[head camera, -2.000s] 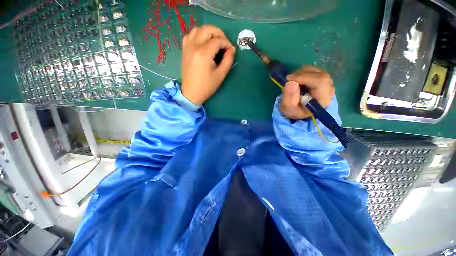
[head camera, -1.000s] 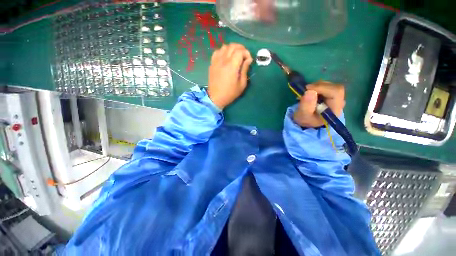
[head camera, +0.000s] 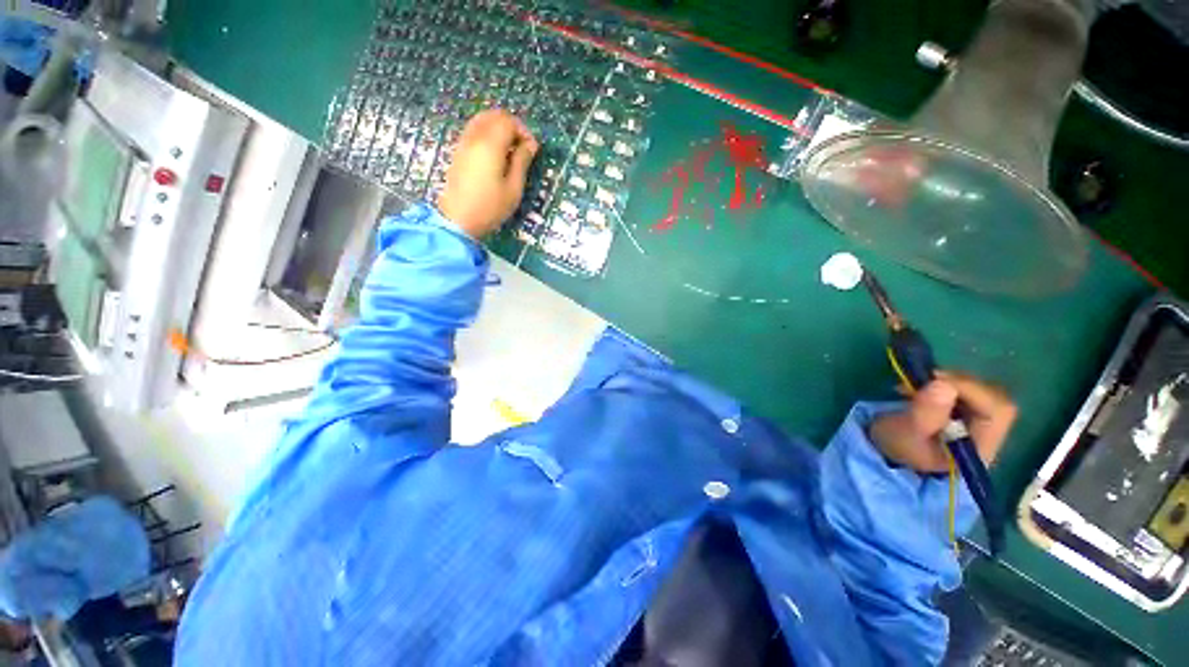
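My left hand (head camera: 488, 172) is over the clear blister tray of small silvery parts (head camera: 593, 170), fingers bent down; whether it pinches a part cannot be seen. My right hand (head camera: 952, 420) holds the dark blue soldering iron (head camera: 918, 354) like a pen, its tip beside the round white disc (head camera: 842, 271). No part can be made out on the disc. A thin silvery strand of solder wire (head camera: 730, 296) lies on the green mat between tray and disc, away from my left hand.
Loose red lead wires (head camera: 741, 172) lie between the tray and the clear fume hood (head camera: 945, 215). The metal-rimmed stand tray (head camera: 1043, 508) is at the right. Beyond the bench's back edge is a green surface with dark parts. A person in a blue smock (head camera: 81, 554) shows at lower left.
My left hand has moved left from beside the disc to over the tray, leaving the solder wire on the mat. The view has turned and shifted left. The iron is still in my right hand.
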